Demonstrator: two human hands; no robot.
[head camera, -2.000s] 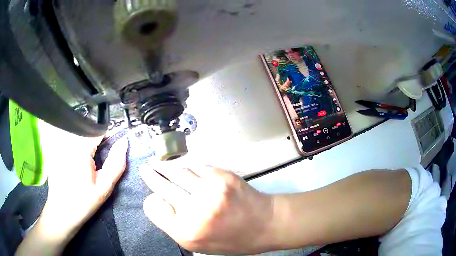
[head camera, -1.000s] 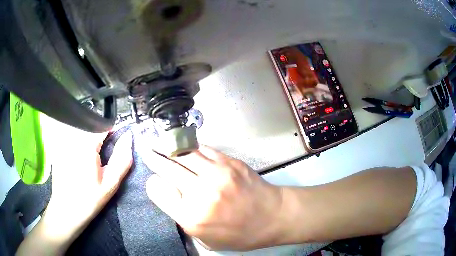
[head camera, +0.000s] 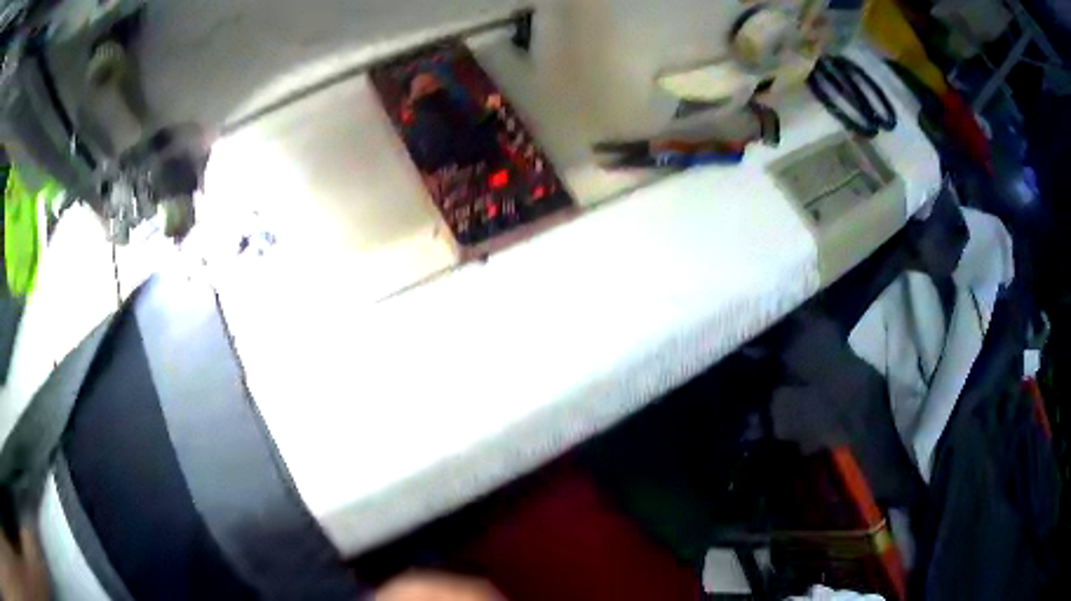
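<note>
The garment lies from the needle area down to the lower left, with a dark grey strip (head camera: 206, 411) beside a blacker panel (head camera: 123, 440). Its upper end is at the sewing machine head (head camera: 147, 153) at the upper left. A pale knob (head camera: 177, 216) hangs there; the presser foot is too blurred to make out. My left hand (head camera: 21, 573) is a blurred sliver at the lower left edge, beside the garment. My right hand (head camera: 435, 587) is cut off by the bottom edge, near the strip's lower end. The fingers of both are hidden.
A lit smartphone (head camera: 470, 153) lies on the white table (head camera: 529, 340). Snips (head camera: 687, 153) lie right of it, with black scissor loops (head camera: 851, 94) farther right. A neon green tag (head camera: 21, 235) hangs at left. Dark and pale garments (head camera: 928, 340) are at right.
The view has swung right and the machine appears farther off. Both hands have left the needle area and moved down to the picture's edge. More of the strip and black panel shows.
</note>
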